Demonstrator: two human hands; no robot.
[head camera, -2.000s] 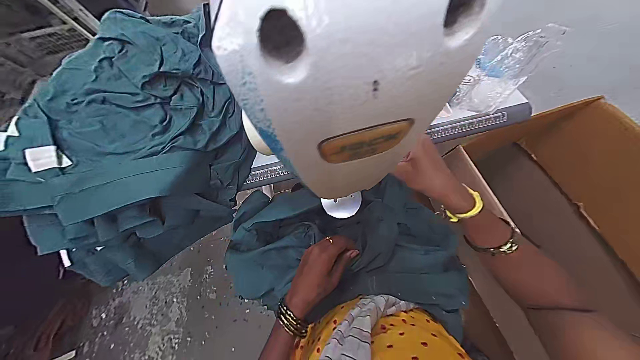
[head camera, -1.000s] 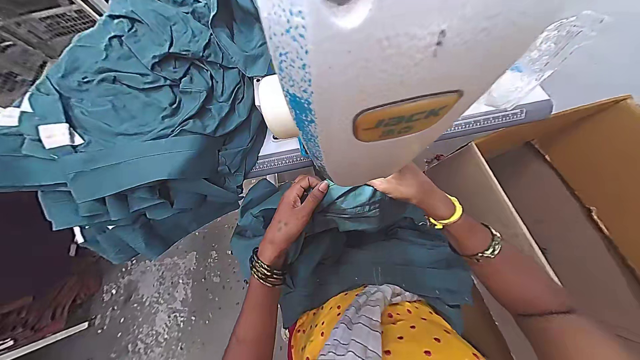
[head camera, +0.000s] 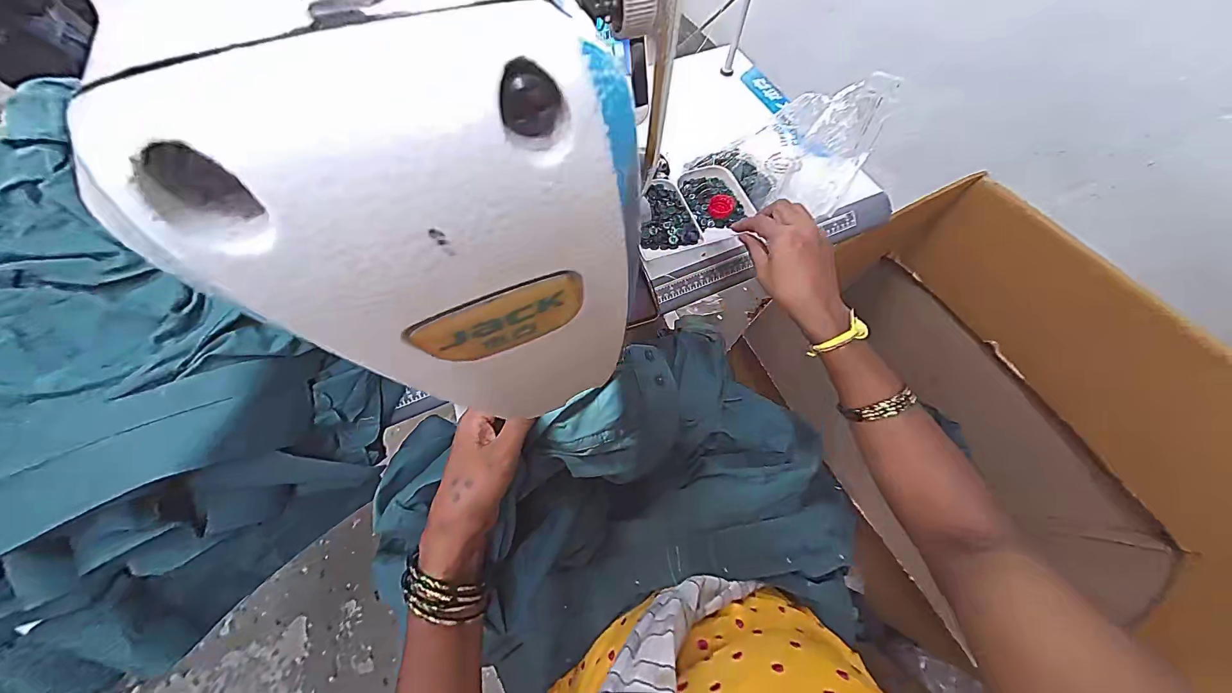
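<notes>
A white Jack sewing machine head (head camera: 366, 192) fills the upper left and hides its needle area. Below its tip, my left hand (head camera: 481, 462) grips the edge of a teal garment (head camera: 674, 481), which lies over my lap and has buttons on its placket. My right hand (head camera: 794, 260) is raised at the right, fingertips pinched beside a white tray of dark buttons (head camera: 701, 197) with a red round piece (head camera: 721, 206) in it; whether a button is between the fingers cannot be told. A second compartment of buttons (head camera: 666, 219) adjoins it.
A heap of teal garments (head camera: 144, 385) lies at the left. At the right stands a cardboard box (head camera: 1078, 289), open at the top. Clear plastic bags (head camera: 837, 135) lie on the machine table's corner, behind a ruler strip (head camera: 703, 279) along its edge.
My right hand has left the garment under the machine and moved out to the button tray. My left hand remains at the garment. The view has shifted, bringing the trays into sight.
</notes>
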